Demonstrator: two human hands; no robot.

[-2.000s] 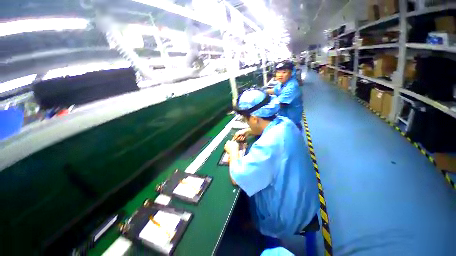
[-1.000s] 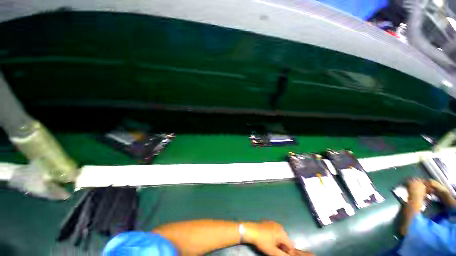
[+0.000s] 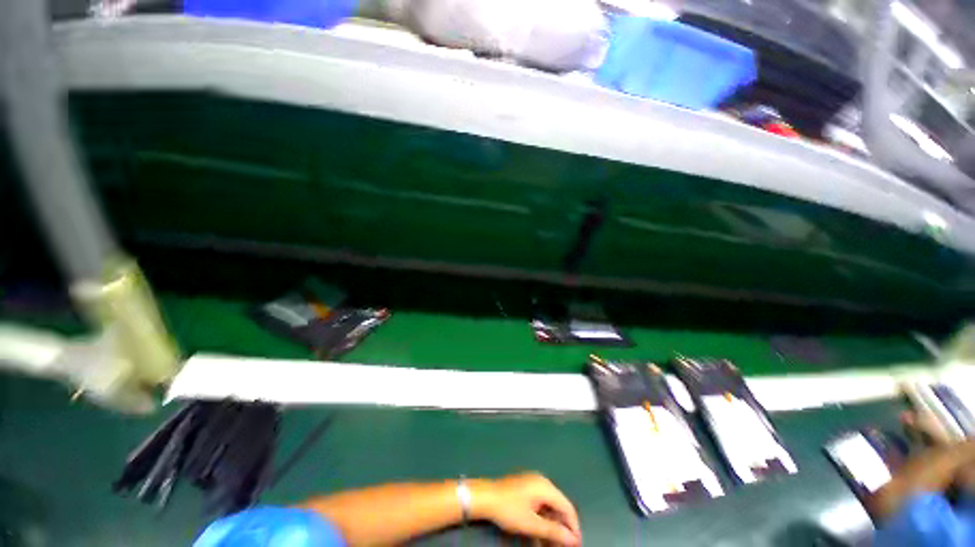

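Note:
My left hand (image 3: 529, 508) reaches in from the lower left, sleeve and wristband showing, over the bench near the bottom edge. Its fingers are bent down and blurred; whether they hold anything cannot be told. My right hand is out of the picture. Two open tablet units lie side by side to the right of my hand, the nearer one (image 3: 661, 454) and the farther one (image 3: 745, 433). Both show white areas and orange ribbons. A fanned pile of black strips (image 3: 219, 449) lies at the left, with one loose strip beside it.
A taped post (image 3: 137, 326) stands at the left. Open units lie on the green belt (image 3: 460, 342), behind the white edge strip (image 3: 385, 385). A neighbour's blurred hands (image 3: 930, 465) are by another unit (image 3: 859, 459) at right. A blue bin (image 3: 679, 62) sits on the shelf above.
The view has swung from the aisle and a neighbour down to the bench. Since the middle frame, my left hand has shifted left in view and lies farther from the two units.

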